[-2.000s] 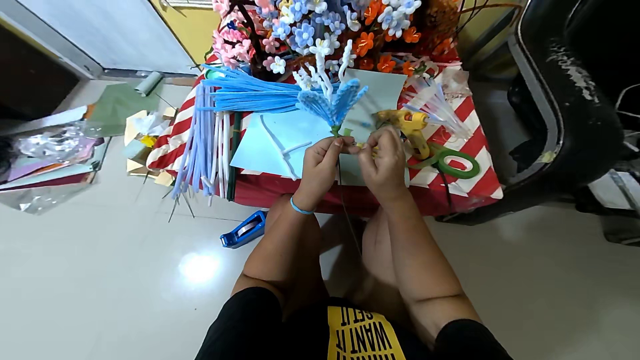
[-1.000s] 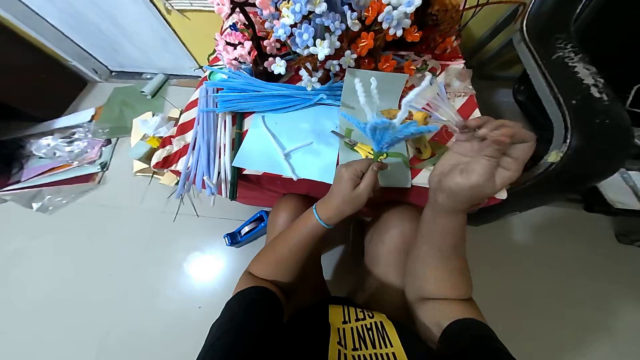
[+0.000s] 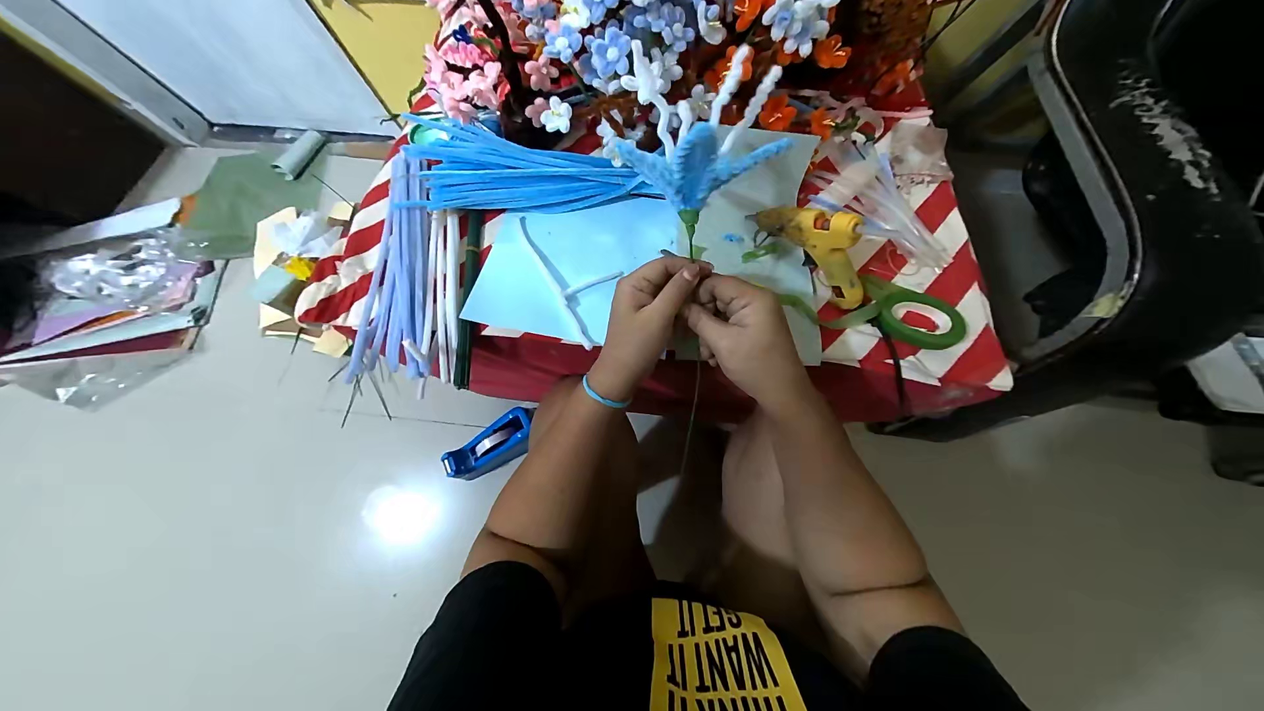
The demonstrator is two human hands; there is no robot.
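Observation:
A blue and white pipe-cleaner flower (image 3: 694, 168) stands upright above my hands, its base wrapped in green floral tape. My left hand (image 3: 647, 311) pinches its thin wire stem just below the wrapped part. Touching it, my right hand (image 3: 741, 326) closes its fingertips on the stem or on the tape; which one I cannot tell. From beside my right hand a strip of green tape runs to the floral tape roll (image 3: 921, 318) on the table. A yellow glue gun (image 3: 825, 242) lies behind that hand. Pale pipe-cleaner pieces (image 3: 558, 281) rest on light blue paper (image 3: 494, 286) at the left.
Bundles of blue pipe cleaners (image 3: 533, 178) and lavender ones (image 3: 395, 267) lie on the striped table cover (image 3: 973, 326). Clear glue sticks (image 3: 904, 212) are at the right. Pipe-cleaner flowers (image 3: 607, 49) fill the back. A blue tape dispenser (image 3: 489, 444) sits on the floor.
My right hand, raised open at the right a second ago, has come back to my left hand at the stem. The flower, tilted then, is now upright and further left.

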